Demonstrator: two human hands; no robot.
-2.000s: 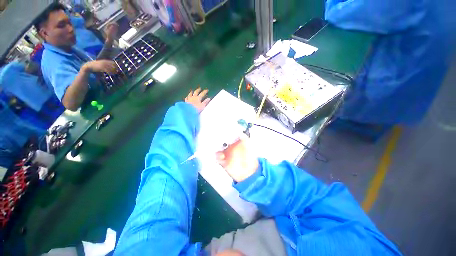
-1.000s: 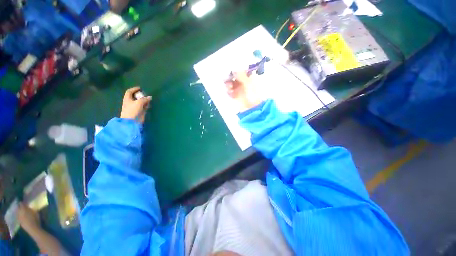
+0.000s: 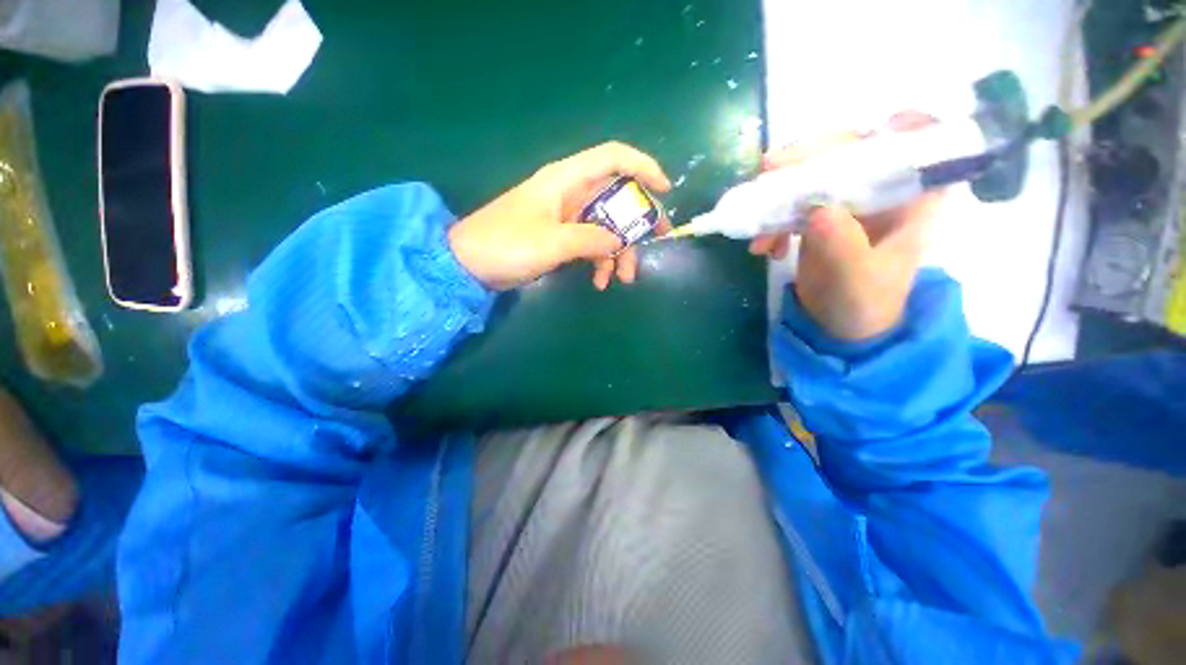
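Observation:
My left hand [image 3: 540,227] holds a small black electronic unit [image 3: 622,212] between thumb and fingers above the green bench. Its open face shows a white-silver rectangle and a yellow strip. My right hand [image 3: 852,253] is shut around a white glue syringe [image 3: 832,188], which lies nearly level and points left. Its thin yellowish needle [image 3: 685,229] is at the unit's right edge; whether it touches cannot be told. The green adapter [image 3: 1001,135] is at the syringe's rear.
A white paper sheet [image 3: 962,279] lies under the syringe. The grey dispenser box [image 3: 1129,234], with air hose [image 3: 1129,88], is at the right edge. A smartphone [image 3: 144,195], white wipe [image 3: 237,47] and bag with yellow contents [image 3: 42,247] lie left. Another person's arm [image 3: 33,461] shows lower left.
The view has turned down to the bench. My left hand has come towards my right with the unit now clearly seen. My right hand has raised the syringe, its needle now at the unit.

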